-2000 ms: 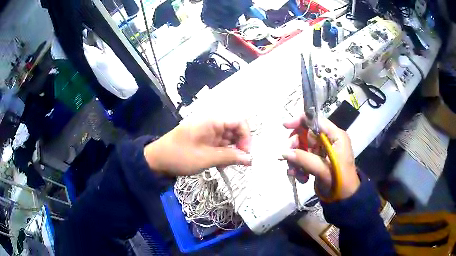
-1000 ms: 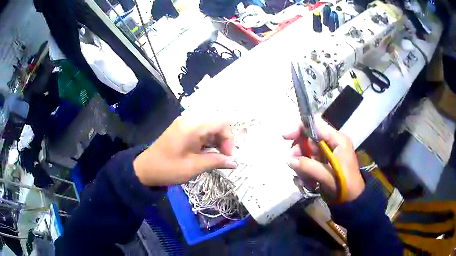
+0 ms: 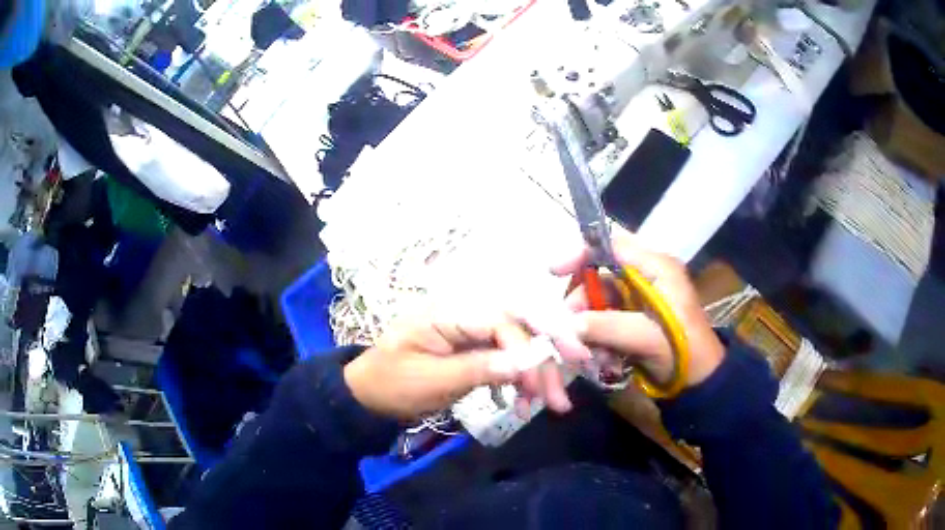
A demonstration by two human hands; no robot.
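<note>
My right hand [image 3: 653, 321] holds scissors [image 3: 586, 202] with a yellow-orange and red handle; the blades point up and away over the white table [image 3: 466, 197] and look closed. My left hand [image 3: 440, 367] is just left of it, and the fingertips of both hands meet in front of the near table edge. Something whitish shows at the fingertips, too overexposed to tell whether it is a strip. A tangle of cream strips [image 3: 350, 311] lies at the table's left edge, over a blue crate [image 3: 308, 316] partly hidden by my left hand and sleeve.
A black phone [image 3: 645, 178], yellow snips [image 3: 676, 120] and black-handled scissors [image 3: 731, 112] lie on the table's right part. Pale strips cross a chair [image 3: 881, 440] at right; another bundle [image 3: 881, 212] lies on a grey-white box. Dark cords [image 3: 358, 129] and a red tray [image 3: 461, 47] are beyond.
My hands have come together from apart, the left moving right and slightly down. The scissors stay in my right hand. The view has shifted, so the table items appear further up and left.
</note>
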